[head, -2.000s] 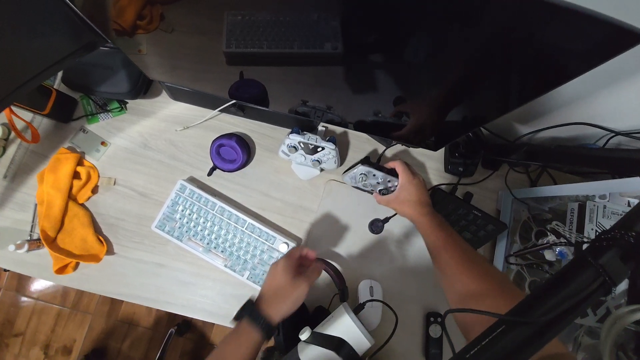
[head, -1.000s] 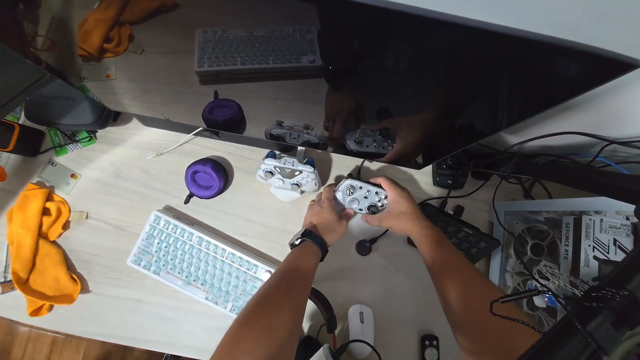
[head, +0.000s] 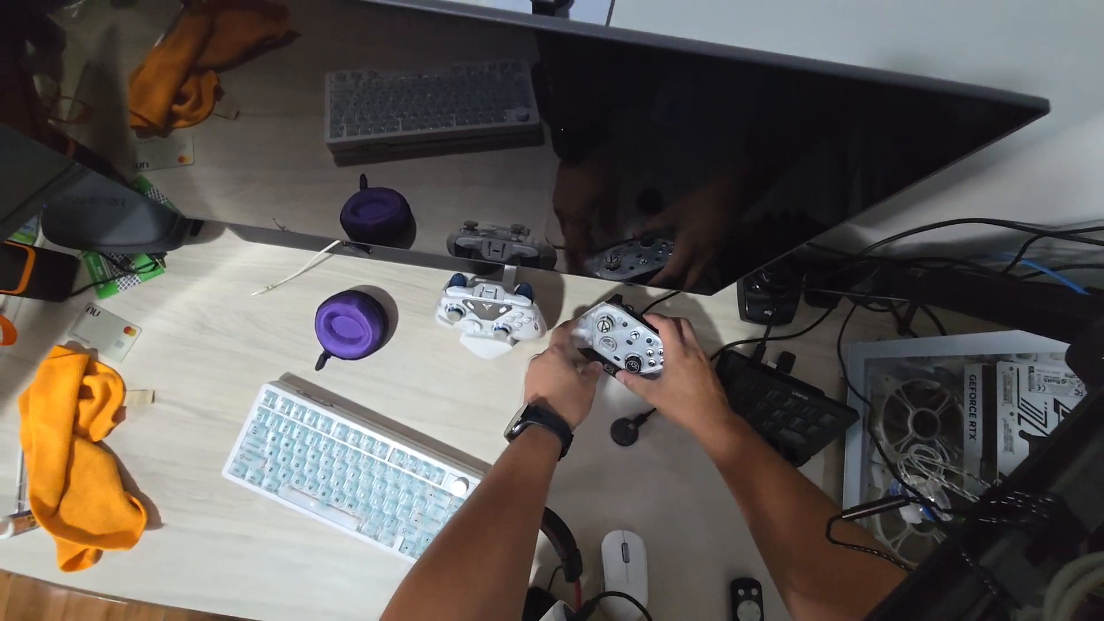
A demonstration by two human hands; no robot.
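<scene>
Between my hands is a translucent white game controller [head: 623, 338] with black sticks, right of the middle of the head view. My left hand [head: 561, 379], with a dark watch on its wrist, grips the controller's left and lower side. On the right side my right hand [head: 681, 371] holds it, thumb at the lower edge. A dark strip, unclear in kind, shows along the controller's lower edge near the thumbs. Just left stands a second white controller [head: 489, 309] on a white stand [head: 487, 345]. A small round black object [head: 624, 431] with a cable lies below the hands.
A large dark monitor [head: 733, 164] spans the back. On the desk are a purple round object [head: 349, 325], a white keyboard [head: 354, 470], an orange cloth [head: 73, 457] and a white mouse [head: 624, 565]. At right are a black keypad [head: 785, 405], cables and a computer case [head: 849, 431].
My left hand was over the keyboard's right end two seconds ago; it has moved up to the controller. My right hand has kept hold of the controller throughout.
</scene>
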